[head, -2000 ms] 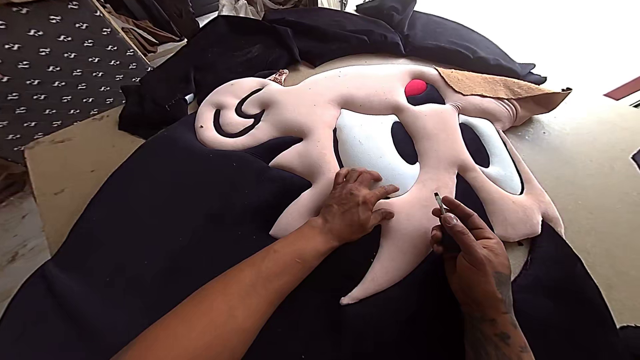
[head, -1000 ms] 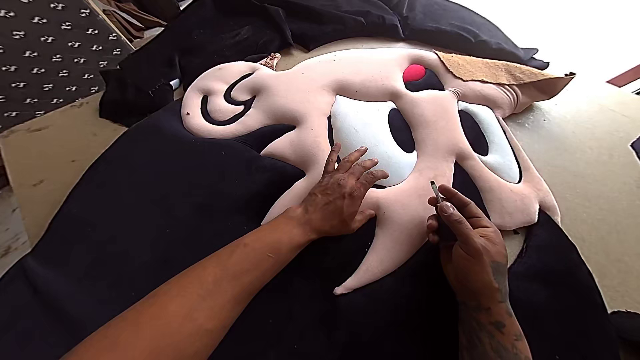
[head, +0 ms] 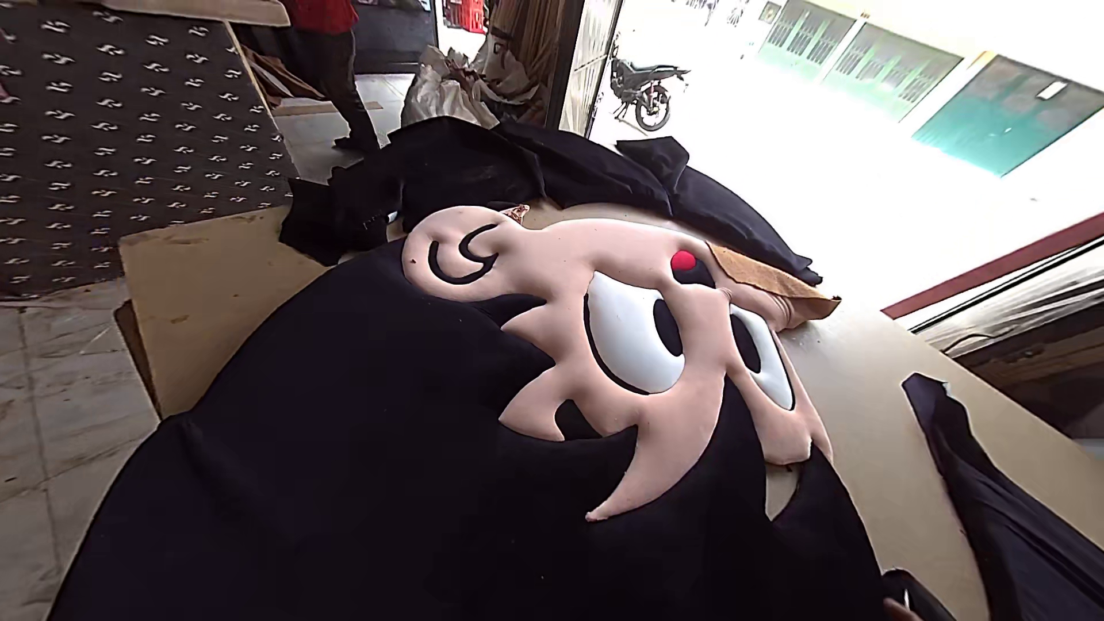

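Note:
A padded cartoon face of pale pink fabric (head: 561,259) lies on the board, with white eyes (head: 634,336), black pupils, a curled black ear line and a red spot (head: 684,261). Black fabric (head: 371,431) surrounds its lower side as hair. A brown fabric piece (head: 768,278) lies over the face's far right edge. At the bottom right edge only a sliver of my right hand (head: 899,610) shows, beside a fold of black cloth; what it holds is hidden. My left hand is out of view.
Black cloth (head: 561,168) is bunched behind the face. Another black strip (head: 992,500) lies on the beige board (head: 871,379) at right. A patterned dark panel (head: 129,129) stands at left. A person (head: 336,60) stands behind, near white sacks (head: 448,90); a motorcycle (head: 647,86) is outside.
My left hand has left the face and gone out of view. My right hand has moved off the face to the bottom right edge. The view has swung up, showing the doorway and street.

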